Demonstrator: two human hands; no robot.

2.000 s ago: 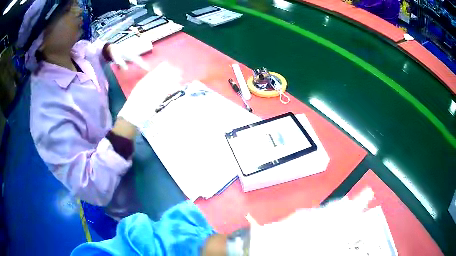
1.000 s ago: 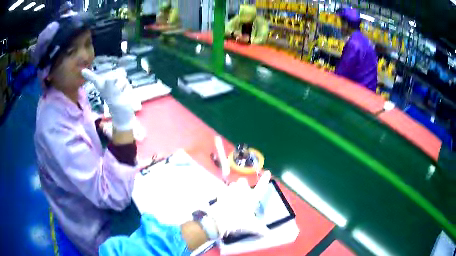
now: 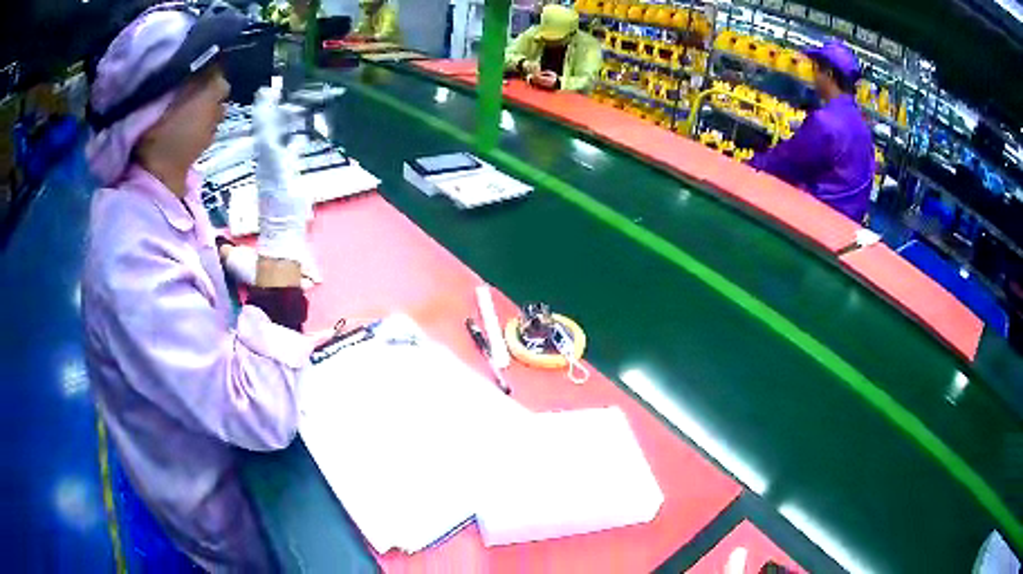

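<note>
A white box (image 3: pixel 570 477) lies on the red mat, overlapping the right side of white sheets (image 3: pixel 393 437) on a clipboard. No device shows on top of the box, and its top is too bright to make out detail. A small white finger-like shape (image 3: pixel 736 561) is cut off by the bottom edge at lower right, beside a dark spot. It may be a gloved fingertip of my left hand, but what it touches is hidden. My right hand is out of the picture.
A yellow tape roll (image 3: pixel 546 339), a pen (image 3: pixel 488 354) and a pale stick (image 3: pixel 492 325) lie behind the box. A person in pink (image 3: pixel 185 325) stands at left. A boxed device (image 3: pixel 451 164) lies on the green conveyor (image 3: pixel 673 292).
The black-framed device seen earlier on the box is gone from it. My gloved left hand has left the box area. The neighbour's gloved hand is raised more upright.
</note>
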